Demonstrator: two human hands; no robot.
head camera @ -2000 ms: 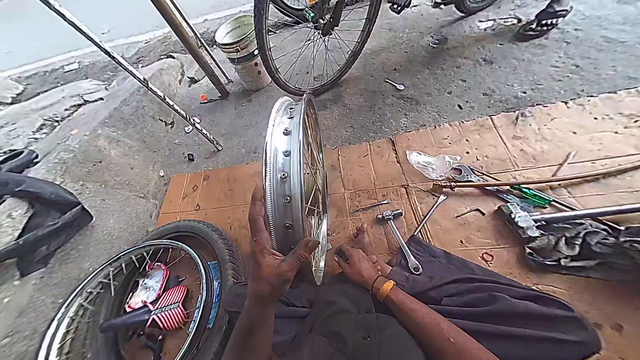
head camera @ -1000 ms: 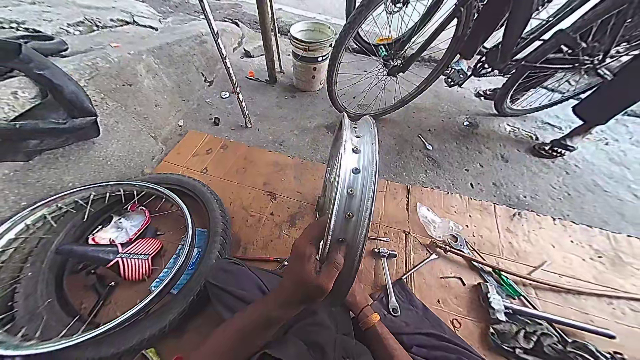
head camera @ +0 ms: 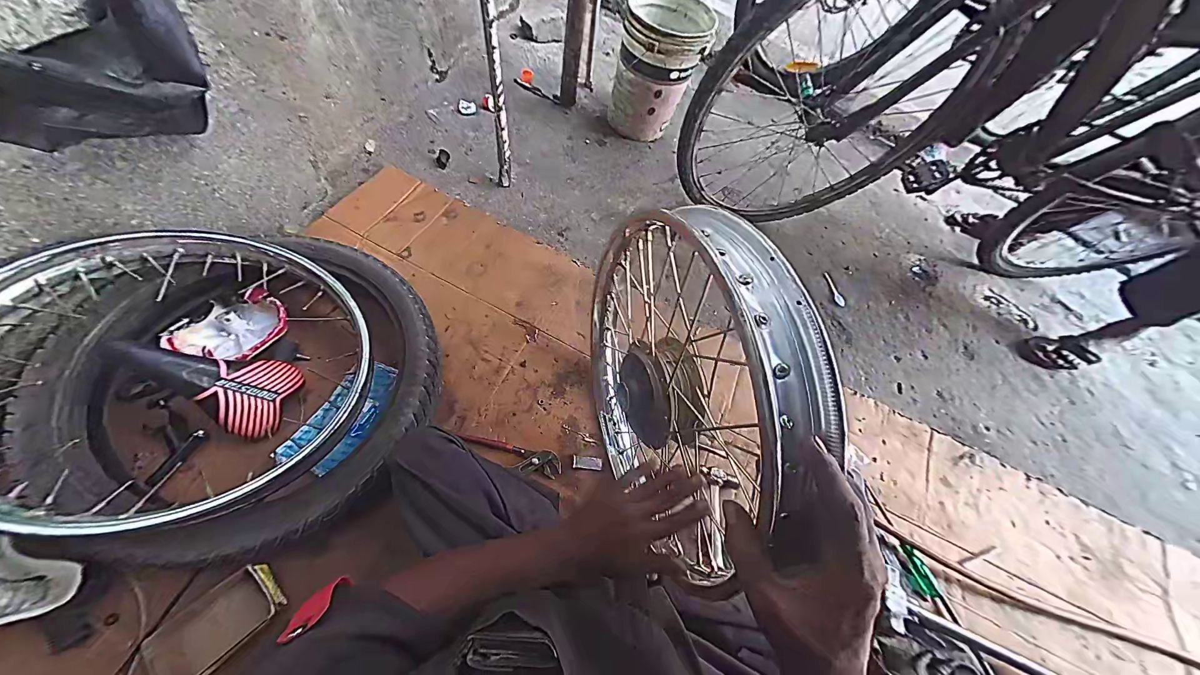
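A spoked metal wheel [head camera: 797,375] with a dark hub [head camera: 647,394] stands upright in front of me, with no tire on its rim. My right hand [head camera: 816,562] holds the lower right part of the rim, thumb on the spoke side. My left hand [head camera: 637,520] is at the lower left of the wheel, its fingers spread against or just in front of the spokes; exact contact is unclear. Behind the spokes, a metal wrench head [head camera: 720,478] shows. An adjustable wrench with a red handle [head camera: 497,442] lies left of the wheel, beside my leg.
At left, a spoked rim [head camera: 361,375] lies on a black tire [head camera: 427,375], around a red-striped item [head camera: 253,401] and tools. Cardboard [head camera: 487,309] covers the ground. Beyond stand a bucket [head camera: 647,94], bicycles [head camera: 689,159] and a person's sandaled foot [head camera: 1059,352]. Black rubber [head camera: 112,84] lies upper left.
My left hand has let go of the rim and moved to the spoke side. My right hand, low behind the rim a second ago, now holds it. The wheel has turned, showing its spokes.
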